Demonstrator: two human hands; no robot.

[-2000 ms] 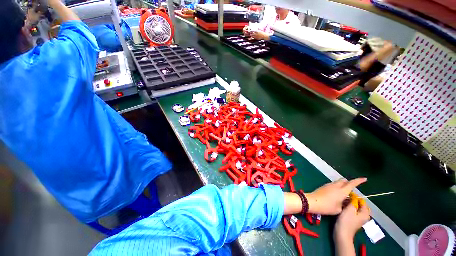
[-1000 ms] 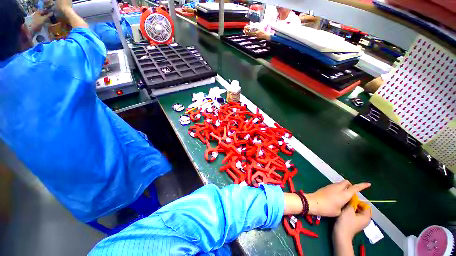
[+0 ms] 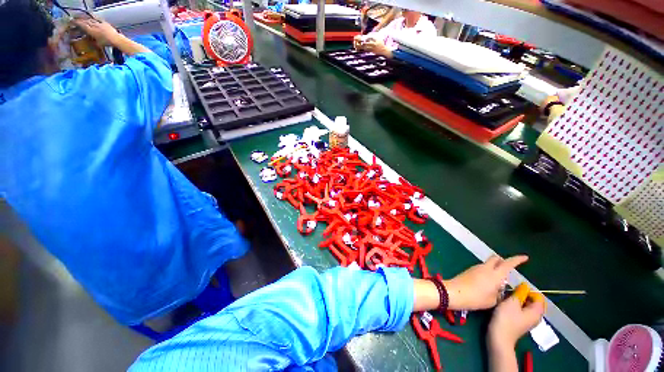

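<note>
My left hand (image 3: 475,285), with a dark beaded bracelet, has its index finger stretched out and pinches a small dark and silver workpiece (image 3: 504,291), mostly hidden by the fingers. My right hand (image 3: 514,318) is close against it, with yellow-orange finger cots (image 3: 528,293) at its fingertips. It holds a thin pale stick (image 3: 564,292) that points right over the conveyor edge. A small white wiping paper (image 3: 544,335) lies right beside my right hand. Red spring clamps (image 3: 349,211) lie in a large pile left of my hands; a loose clamp (image 3: 431,336) lies below my left wrist.
A small bottle (image 3: 339,133) and white parts (image 3: 302,144) stand behind the pile. A black compartment tray (image 3: 247,98) is at the far bench end. A pink-white fan (image 3: 630,351) is at lower right. A person in a blue smock (image 3: 109,182) is at left. A dark green conveyor (image 3: 466,196) runs alongside.
My right fingertips and the stick have shifted slightly right. My left fingers have opened a little from them, showing the workpiece. The arms of the person at left have moved.
</note>
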